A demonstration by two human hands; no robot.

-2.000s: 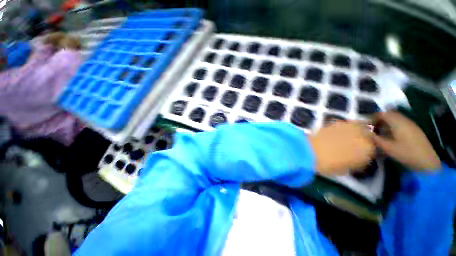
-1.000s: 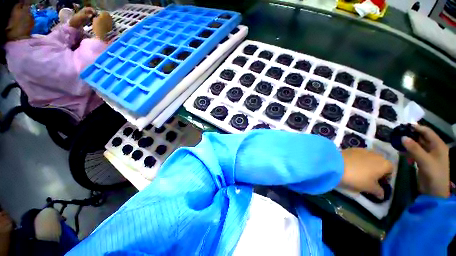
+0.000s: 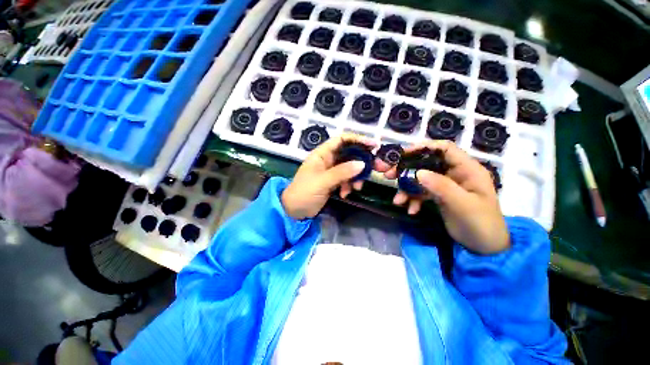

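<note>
My left hand [image 3: 317, 182] holds a round black unit [image 3: 356, 158] in front of my chest, at the near edge of the white tray. My right hand [image 3: 467, 196] holds another black unit [image 3: 420, 165] close beside it. Both units are tilted, with bluish reflections on their lower faces. The white tray [image 3: 528, 162] lies beyond my hands, with rows of black units in square pockets. Several pockets at its near right are empty. My hands hide part of its near row.
A blue tray [image 3: 107, 107] rests on stacked white trays at the left. A lower tray [image 3: 153, 246] of black units is at lower left. A pen [image 3: 590, 184], white tissue [image 3: 563, 84] and pale box [image 3: 641, 100] are at the right. A pink sleeve [image 3: 32, 171] shows far left.
Both hands have moved from the tray's right end to in front of my chest. My left hand has lifted a unit from the tray's near right corner. The view has shifted.
</note>
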